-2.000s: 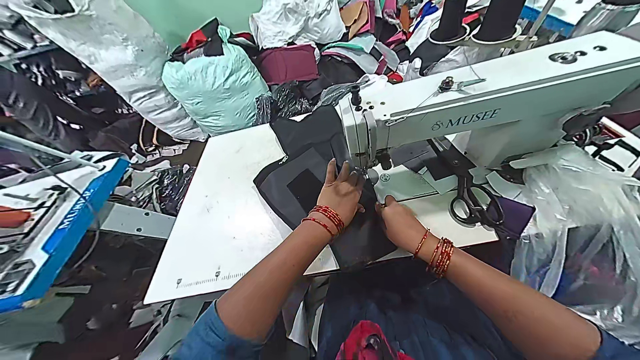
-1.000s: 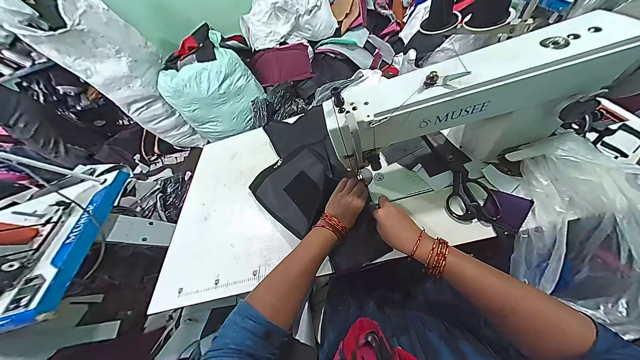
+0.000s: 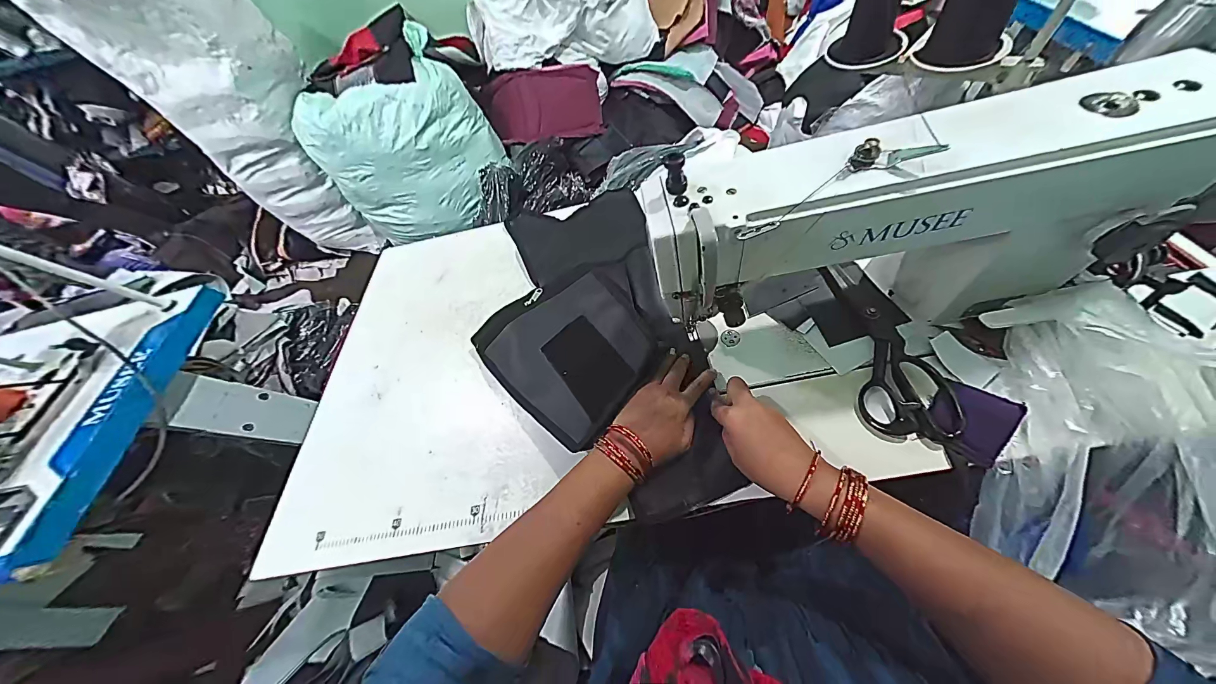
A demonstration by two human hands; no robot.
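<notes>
Dark fabric with a zipper and a black rectangular patch, a sewn piece (image 3: 532, 366), lies flat on the white machine table (image 3: 380, 399), its right edge under the presser foot (image 3: 693, 328) of the industrial sewing machine (image 3: 855, 218). My left hand (image 3: 660, 413) rests on the fabric just in front of the needle, its fingers apart and pressing down. My right hand (image 3: 755, 432) pinches the fabric's right edge between thumb and forefinger, close beside the left fingertips. Black-handled scissors (image 3: 898, 380) lie to the right of the needle plate.
Fabric scraps and a purple piece (image 3: 978, 418) lie by the scissors. Clear plastic (image 3: 1102, 380) drapes over the table's right side. Black thread cones (image 3: 864, 33) stand behind the machine. A mint-green stuffed bag (image 3: 404, 142) sits beyond the table. Another machine table (image 3: 114, 408) is at left.
Since the earliest frame, my left hand has moved closer to my right hand and the needle area. The fabric remains under the presser foot.
</notes>
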